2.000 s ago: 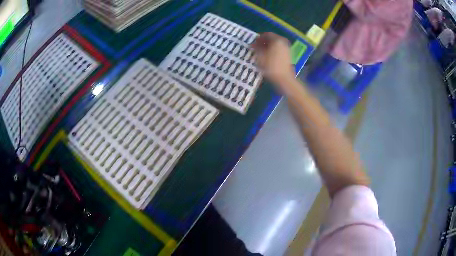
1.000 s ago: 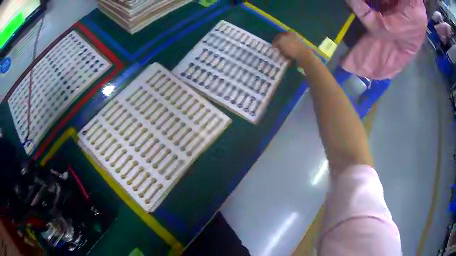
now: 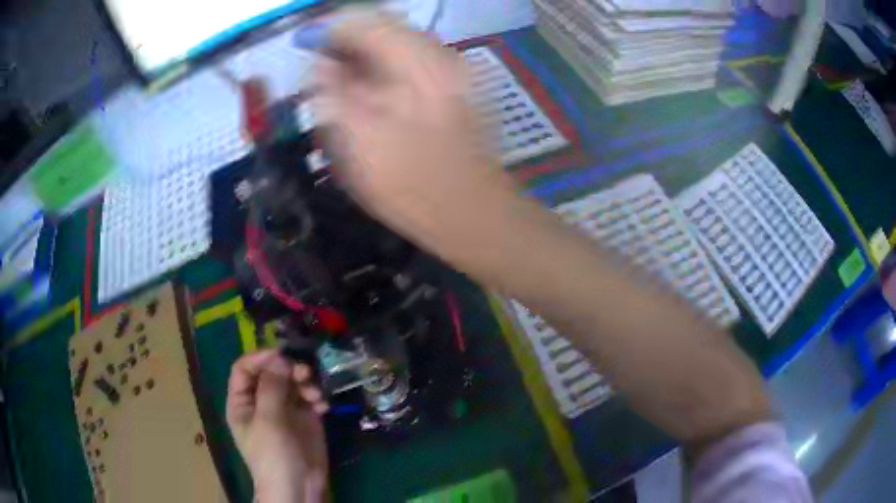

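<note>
The black test fixture (image 3: 339,255) stands left of centre, with a red ribbed handle (image 3: 254,110) above it and a pink-red wire. At its front are a clear plate (image 3: 340,365) and a shiny round metal piece (image 3: 381,381). My left hand (image 3: 275,418) is at the fixture's front left corner, fingers bent together beside the clear plate; whether they grip it is not clear. My right hand (image 3: 398,118) is raised over the fixture's back right, near the handle, and blurred; its fingertips and anything in them cannot be made out.
Right of the fixture lie the near tray (image 3: 644,231) of dumbbell-shaped parts, partly behind my right forearm, and the far tray (image 3: 756,236). A tray stack (image 3: 653,49) stands behind. A brown board (image 3: 147,422) with small dark parts is at left. A monitor (image 3: 216,25) is at top left.
The view has swung left to the fixture. My right hand has left the far tray's outer corner and is now above the fixture. My left hand has come into view.
</note>
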